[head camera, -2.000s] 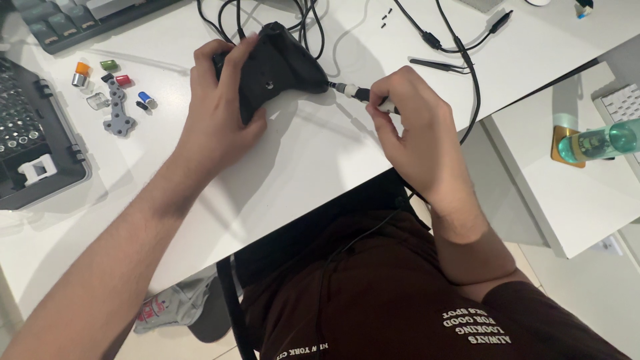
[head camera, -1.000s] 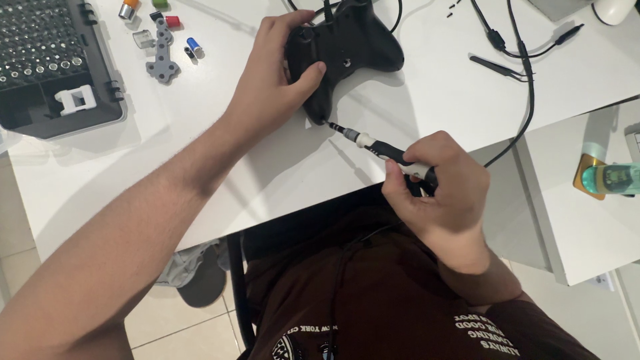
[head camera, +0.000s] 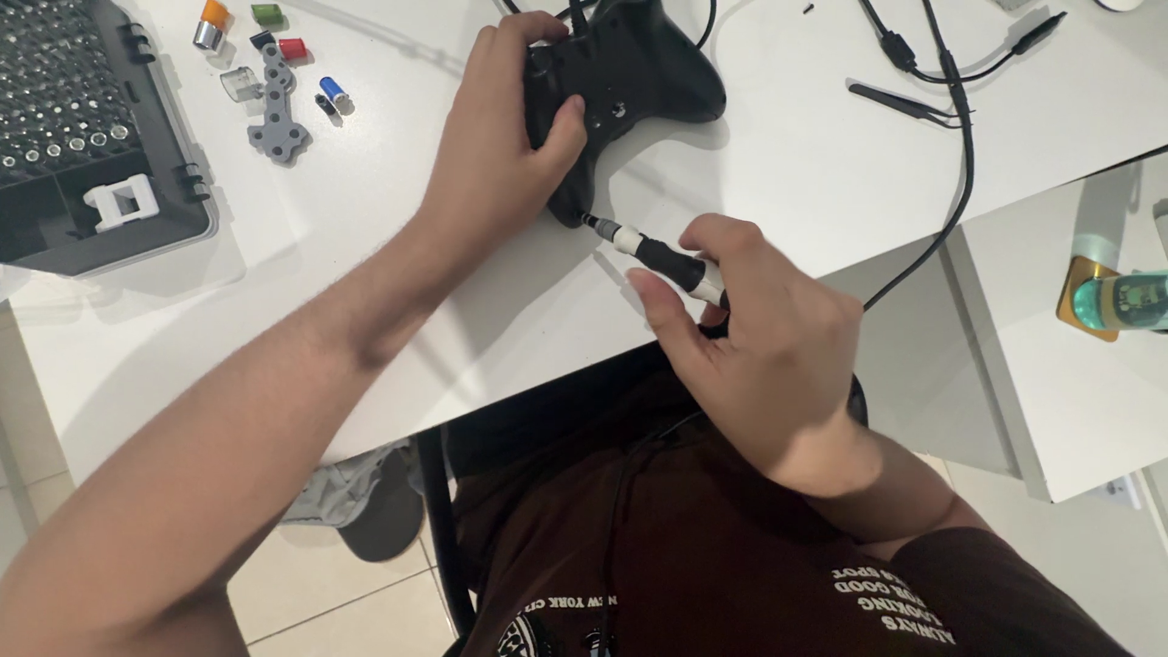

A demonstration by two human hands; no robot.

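Note:
A black wired game controller (head camera: 630,82) lies back side up on the white desk. My left hand (head camera: 516,119) grips its left side, thumb on the back shell and fingers over the far edge. In my right hand (head camera: 762,338) is a black-and-white precision screwdriver (head camera: 671,260), its tip at the lower end of the controller's near grip. Whether the tip sits in a screw cannot be told. Left of my left hand lie a grey rubber button pad (head camera: 276,114) and several small parts, among them a red button (head camera: 292,48) and a blue button (head camera: 334,89).
An open bit case (head camera: 151,109) with a white plastic piece (head camera: 123,203) stands at the far left. Black tweezers (head camera: 899,103) and cables (head camera: 963,164) lie on the right. A teal bottle (head camera: 1122,301) is on a lower surface at right; a cap (head camera: 383,511) is below the desk.
The controller has turned in my left hand. The screwdriver's tip, at the grip on the right two seconds ago, is now at the other grip. The view has shifted.

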